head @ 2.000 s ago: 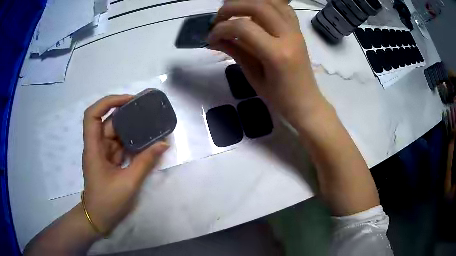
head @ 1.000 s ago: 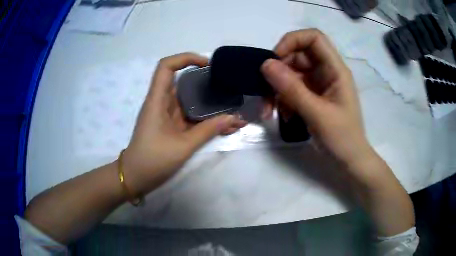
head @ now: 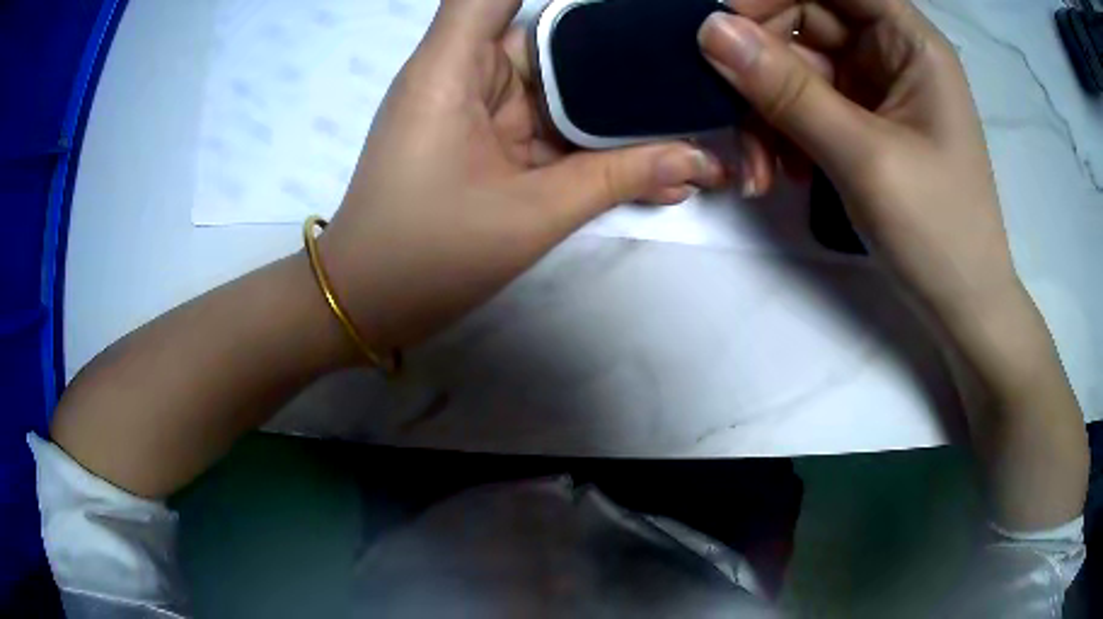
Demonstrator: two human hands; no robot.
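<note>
A rounded-rectangular housing (head: 552, 91) with a pale rim is held at the top of the view, face up. A black adhesive pad (head: 635, 67) lies over its face inside the rim. My left hand (head: 496, 157) grips the housing from the left, thumb along its lower edge. My right hand (head: 847, 109) is at the right end, thumb pressed on the pad's upper right part; its fingers are partly hidden behind. The housing's screws are covered.
A white release liner (head: 284, 133) with faint marks lies under and left of the hands. Another black pad (head: 835, 224) shows partly beneath my right wrist. A blue bin (head: 55, 157) stands along the left edge. Dark pieces (head: 1080, 46) sit at the upper right edge.
The pad, earlier lifted in my right hand and then overlapping the housing's right part, now covers its face. The view has shifted, and the stacked housings and full pad sheet have mostly left it.
</note>
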